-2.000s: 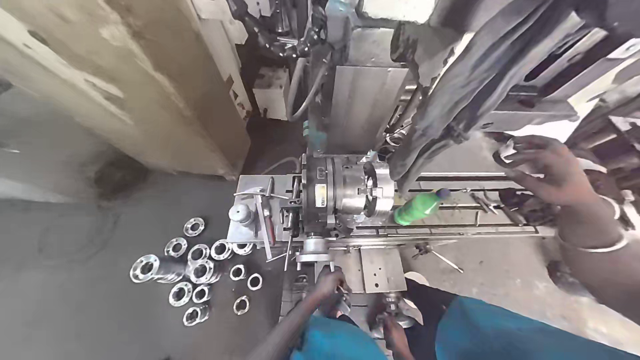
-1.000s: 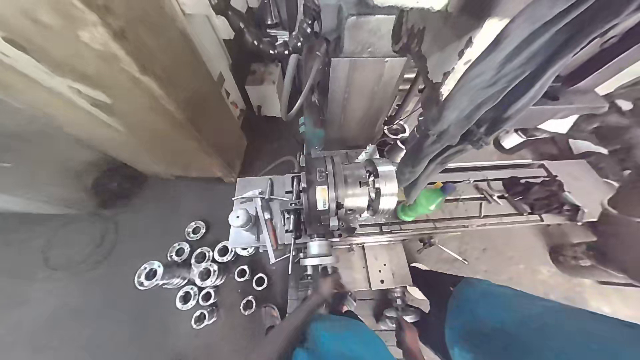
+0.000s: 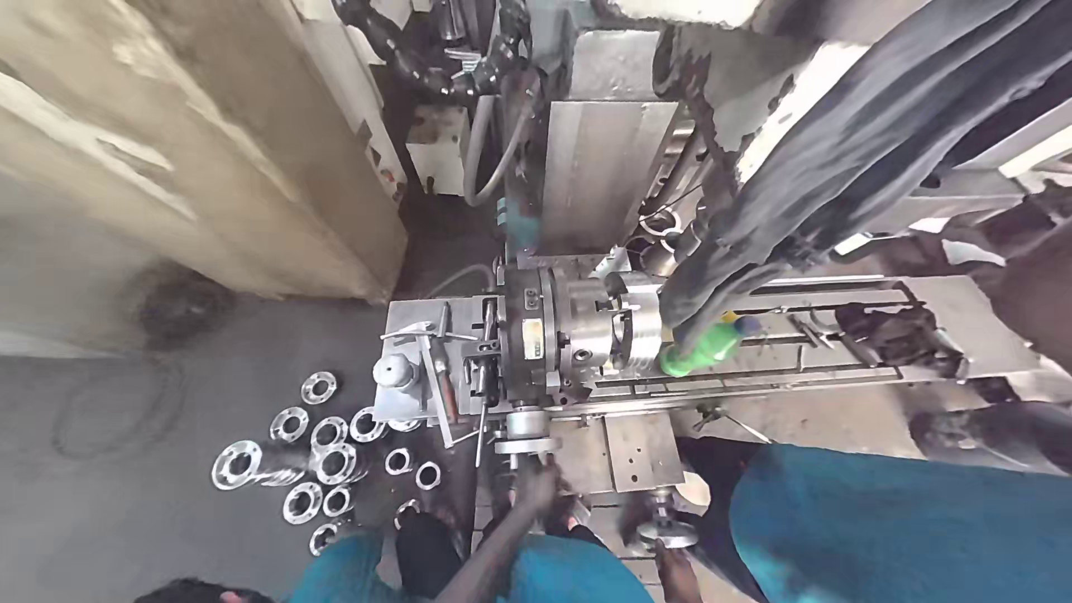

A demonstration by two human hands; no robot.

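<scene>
My left hand (image 3: 538, 486), slightly blurred, closes on the handle of the handwheel (image 3: 526, 445) below a rotary table (image 3: 526, 339). My right hand (image 3: 675, 571) is at the handle of a lower handwheel (image 3: 667, 533), its fingers partly hidden at the frame's bottom. A large steel jaw chuck (image 3: 586, 327) faces right on the rotary table, with a bright metal ring (image 3: 643, 325) at its jaws. Right of it a green plastic bottle (image 3: 708, 347) leans on the slotted machine table (image 3: 837, 373), partly behind dark draped sheeting (image 3: 779, 201).
A metal plate (image 3: 410, 314) left of the chuck holds a hammer (image 3: 444, 377) and other tools. Flanged metal rings (image 3: 335, 461) lie on the floor at left. Dark cloth (image 3: 896, 335) is on the table. Part of another person (image 3: 1038, 285) shows at right.
A co-worker's arm with bracelets, over the right of the table two seconds ago, has withdrawn to the right. My hands have stayed at the two handwheels.
</scene>
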